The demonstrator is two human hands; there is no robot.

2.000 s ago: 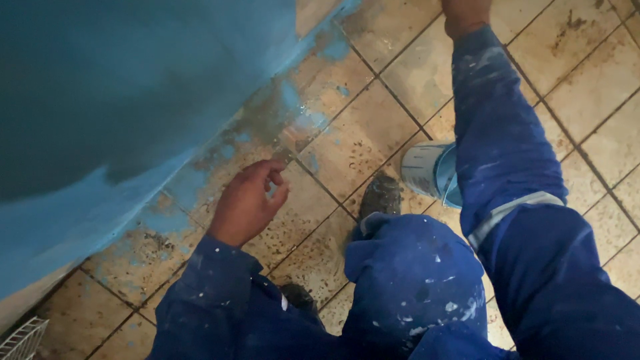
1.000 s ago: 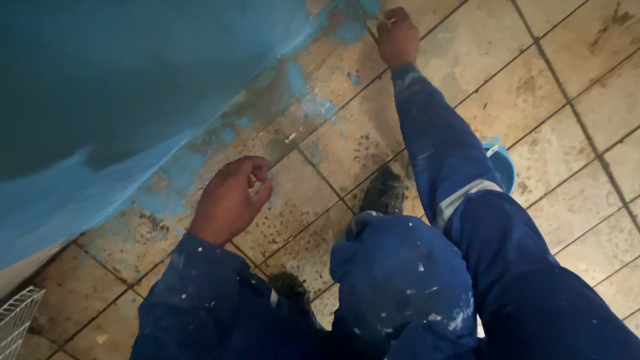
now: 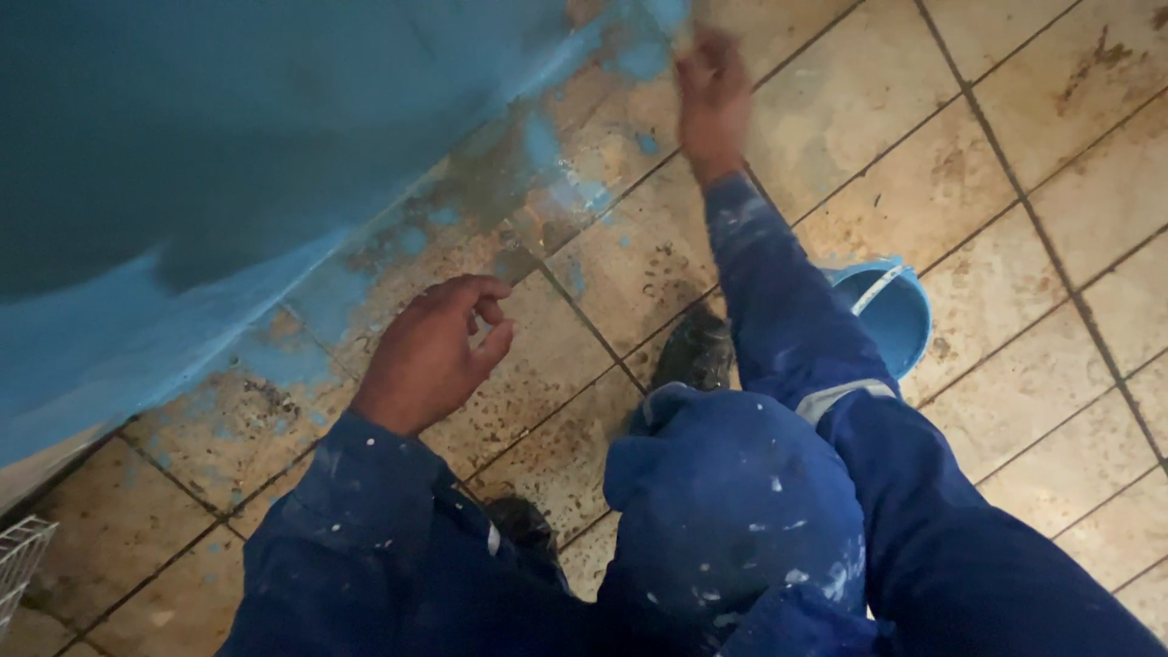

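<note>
My left hand [image 3: 436, 351] hangs over the floor tiles near the foot of the blue-painted wall [image 3: 228, 164], its fingers curled loosely and apart, holding nothing that I can see. Farther up, my right hand [image 3: 716, 105] reaches beside the wall's base. It is blurred, and whether it holds something thin cannot be told. Blue paint blotches [image 3: 540, 141] cover the tiles along the wall. Below my right hand, a blue bucket [image 3: 890, 315] with a pale strip across its mouth stands partly behind my right sleeve.
Two dark, worn shoes [image 3: 695, 351] stand on the dirty beige floor tiles [image 3: 1013, 283]. My paint-spattered blue knee [image 3: 739, 493] rises between my arms. A white wire rack [image 3: 23, 557] lies at the lower left edge.
My right hand has moved from the top edge of the view toward the wall, then a little down along it. My left hand has stayed near the same tiles. The bucket shows more of its mouth.
</note>
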